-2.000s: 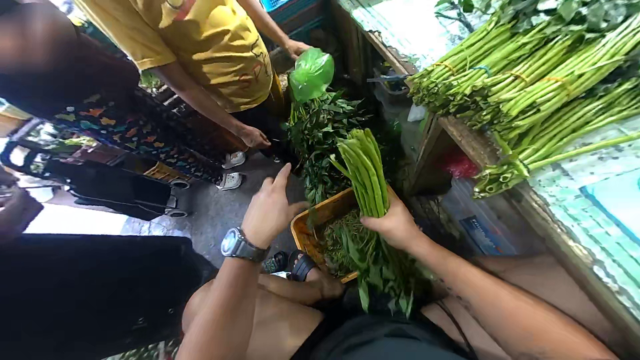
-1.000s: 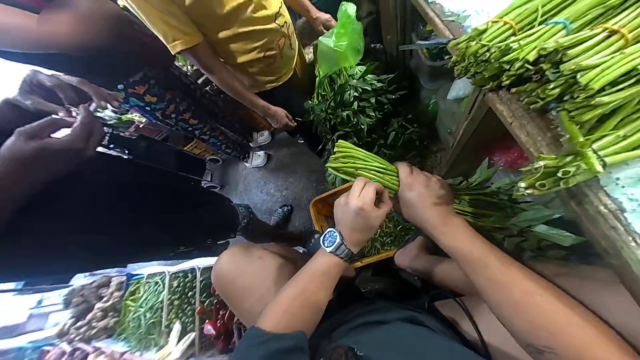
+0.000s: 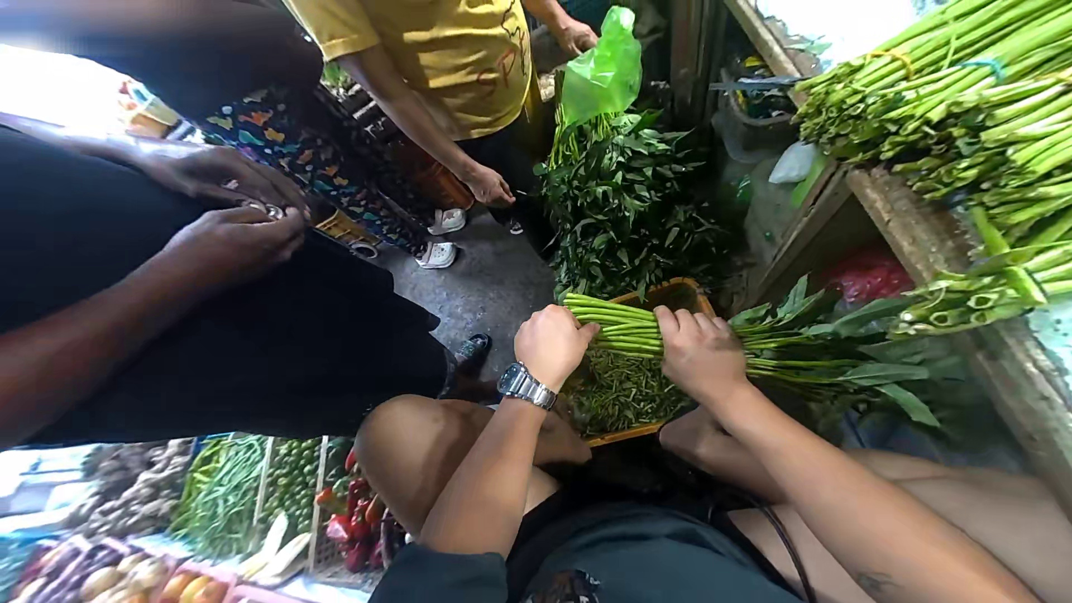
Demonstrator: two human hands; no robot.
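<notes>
A bunch of leafy green stems (image 3: 624,327) lies level across my lap, cut ends to the left and leaves to the right. My right hand (image 3: 702,352) is wrapped around its middle. At the cut ends is my left hand (image 3: 553,345), fingers curled against the stem tips, a metal watch on its wrist; whether it grips them cannot be told. Below the bunch stands an orange crate (image 3: 691,293) with short cut stem pieces (image 3: 628,389) inside. More banded stem bundles (image 3: 938,100) are piled on the table at the upper right.
A person in a yellow shirt (image 3: 452,67) stands ahead near a green plastic bag (image 3: 603,79) over leafy bundles (image 3: 620,193). Another person in dark clothes stands close at left, hands (image 3: 234,218) together. The wooden table edge (image 3: 913,218) runs along the right; vegetable trays (image 3: 226,494) lie lower left.
The bunch, upright two seconds ago, now lies level. My left hand, free and apart then, has come to its cut ends. The dark-clothed person at left shows closer in view.
</notes>
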